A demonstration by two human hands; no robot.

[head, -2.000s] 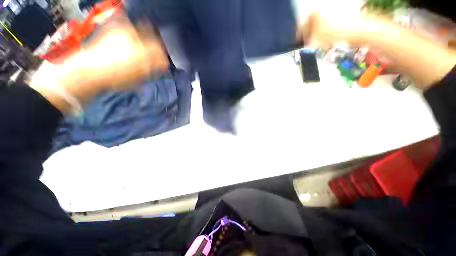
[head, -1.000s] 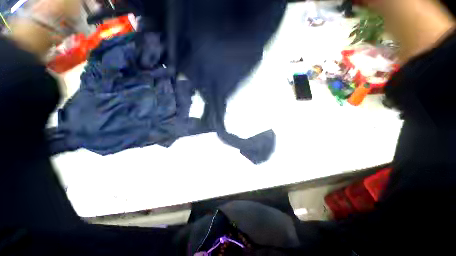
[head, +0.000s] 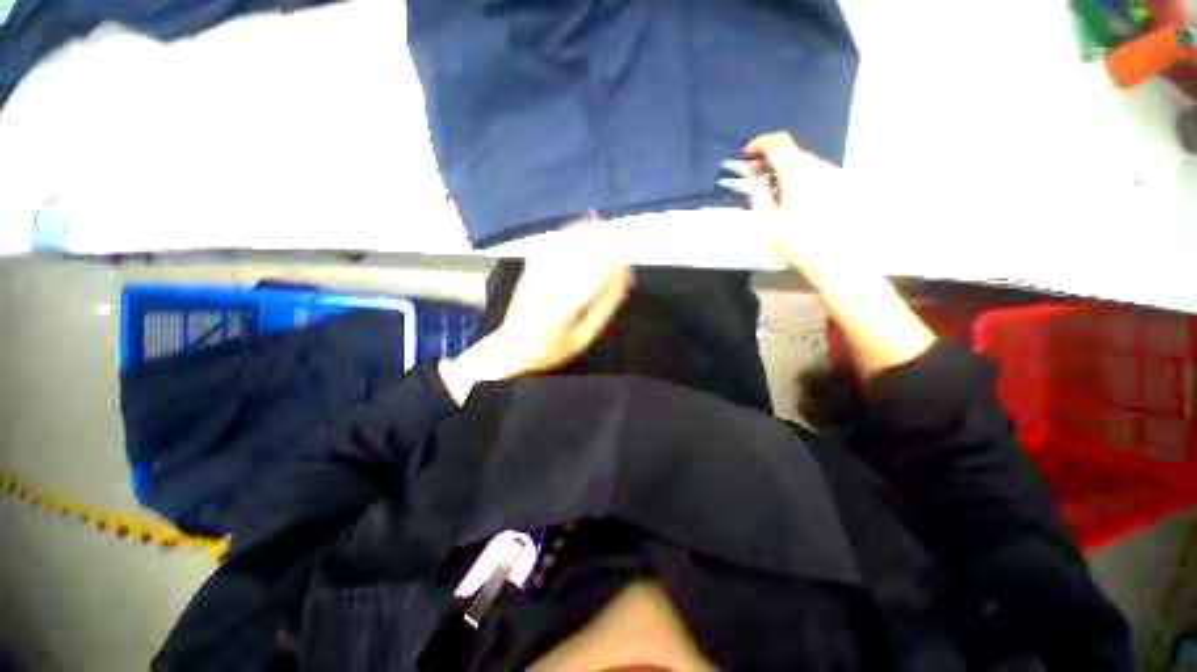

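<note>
Navy trousers lie spread on the white table, their lower edge near the table's front edge. My right hand is at the lower right of the trousers and holds silver thread snips, whose points are apart and over the cloth. My left hand is at the table's front edge, below the trousers' lower edge. Its fingertips reach near that edge; whether they touch the cloth is unclear in the glare.
A blue plastic basket with navy garments stands below the table at left. Red plastic baskets stand below it at right. More navy cloth lies at the table's upper left. An orange cylinder is at the upper right.
The trousers, raised and blurred before, now lie flat on the table. Both hands have come down to their lower edge. The view has tilted down, showing the blue basket.
</note>
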